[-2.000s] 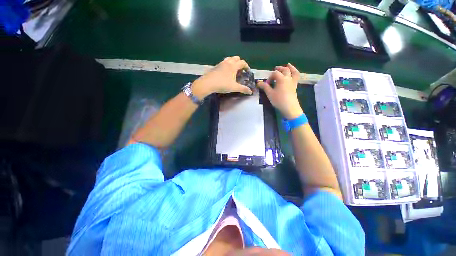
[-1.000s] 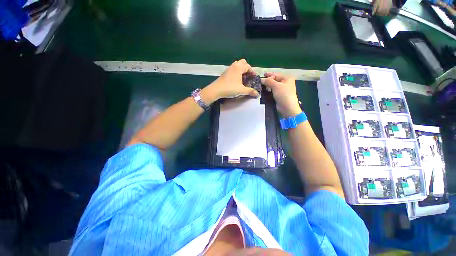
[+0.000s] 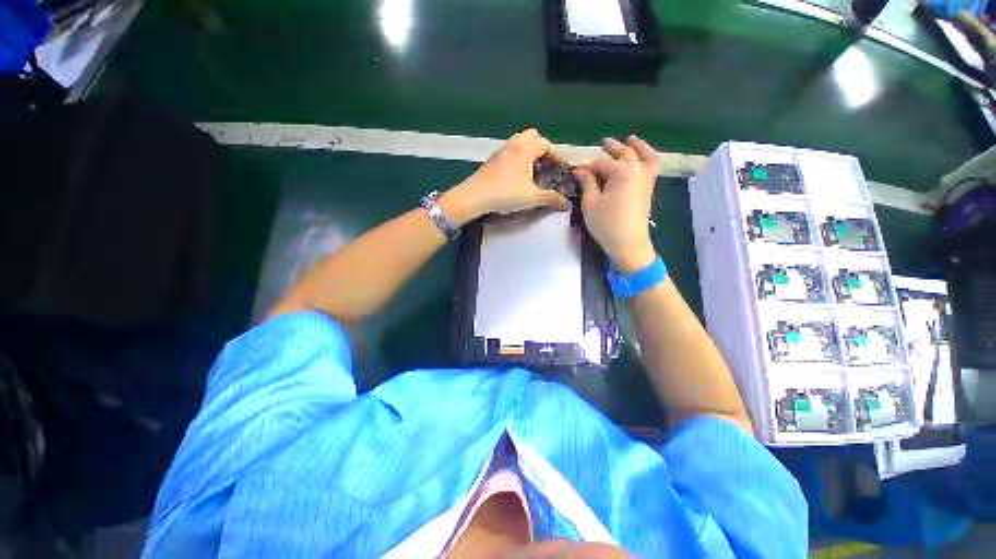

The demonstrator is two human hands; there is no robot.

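Observation:
A tablet housing with a large silver-white rectangle (image 3: 529,278) lies in a black tray in front of me, its long side pointing away from me. My left hand (image 3: 511,180) grips a dark mainboard (image 3: 557,178) between thumb and fingers, over the tablet's far end. My right hand (image 3: 618,197) is at the board's right edge with thumb and forefinger close together. Whether it pinches a small part cannot be seen. The fingers hide the tablet's far edge.
A tall white tray (image 3: 715,295) at right holds mainboards in two columns, its far right compartment empty. Another tablet (image 3: 932,366) lies beyond it. A pale rail (image 3: 360,140) edges the conveyor, where a black tray (image 3: 604,55) carries a tablet. Translucent film (image 3: 300,257) lies at left.
The trays on the conveyor have shifted right, and those at upper right have left view. Another person's hand there is gone. My right hand's outer fingers have lifted and spread; my left still holds the board.

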